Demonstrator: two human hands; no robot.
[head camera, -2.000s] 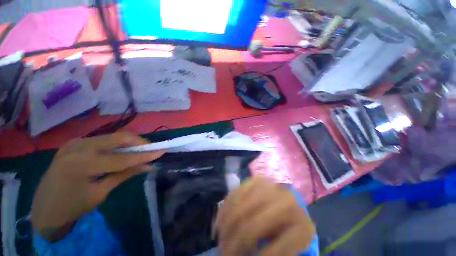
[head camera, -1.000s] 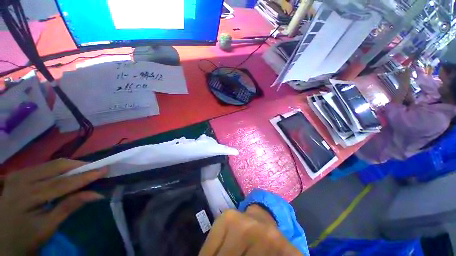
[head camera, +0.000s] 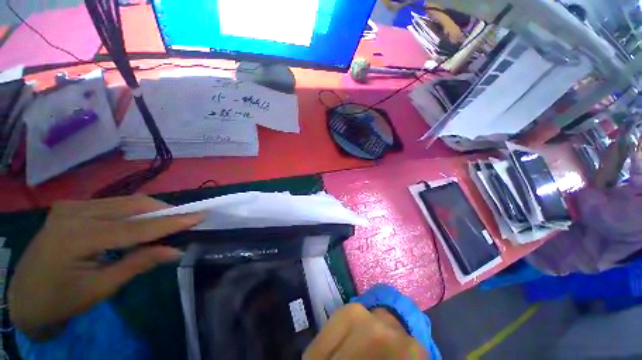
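My left hand (head camera: 91, 260) grips the left end of a dark tablet edge with a white foam sleeve (head camera: 260, 209) behind it, tilted up above the green mat. Below it lies a glossy black tablet (head camera: 246, 302) on white sleeves, with a small white barcode label (head camera: 299, 314) near its right side. My right hand (head camera: 366, 336) is at the bottom edge, partly cut off, with bent fingers by the tablet's lower right. Whether it holds anything is hidden.
A black tablet (head camera: 461, 228) on a white sleeve lies right, beside more sleeved tablets (head camera: 538, 184). A round dark object (head camera: 360, 131), handwritten sheets (head camera: 193, 116), black cords (head camera: 144, 112) and a monitor (head camera: 267, 28) stand behind. A person's purple sleeve (head camera: 598, 228) is at far right.
The view has shifted about. The raised tablet and sleeve now show a wider dark front edge. My left hand still holds them; my right hand has moved lower, towards the bottom edge.
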